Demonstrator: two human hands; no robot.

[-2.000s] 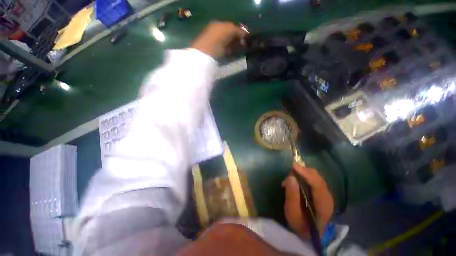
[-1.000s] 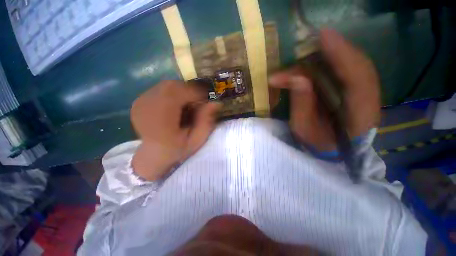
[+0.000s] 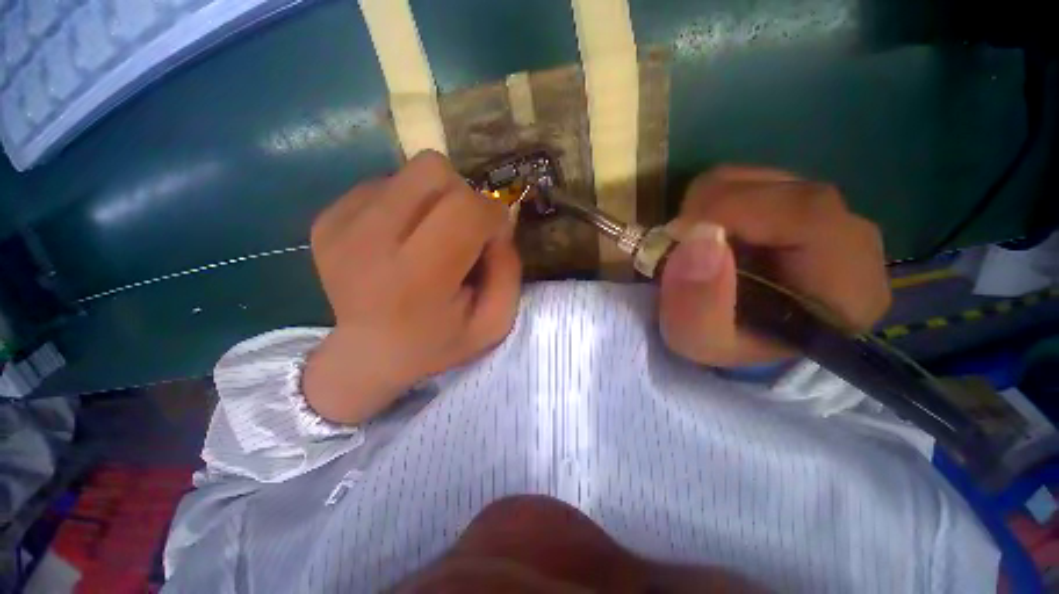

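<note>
A small dark circuit board module point(image 3: 537, 165) with shiny metal spots lies on the brown work pad point(image 3: 476, 110). An orange flex strip point(image 3: 502, 194) shows at its left side, beside my left fingertips. My left hand point(image 3: 412, 279) is closed at the board's left edge, with a thin pale piece pinched at the fingertips, pointing at the board. My right hand point(image 3: 772, 261) grips the soldering iron point(image 3: 813, 331) behind its metal collar. The iron's thin tip is at the board's right part, close to my left fingertips. Whether it touches is too small to tell.
Cream masking tape strips point(image 3: 606, 104) hold the pad on the green bench top point(image 3: 232, 221). A white blister tray point(image 3: 128, 70) is at the upper left. A thin pale solder wire point(image 3: 197, 270) runs from the left to my left hand. A black cable point(image 3: 999, 192) curves at the right.
My view has swung from the tin and trays down to the pad. My left hand has come back from the far bench to the board. The iron has moved from the tin to the board.
</note>
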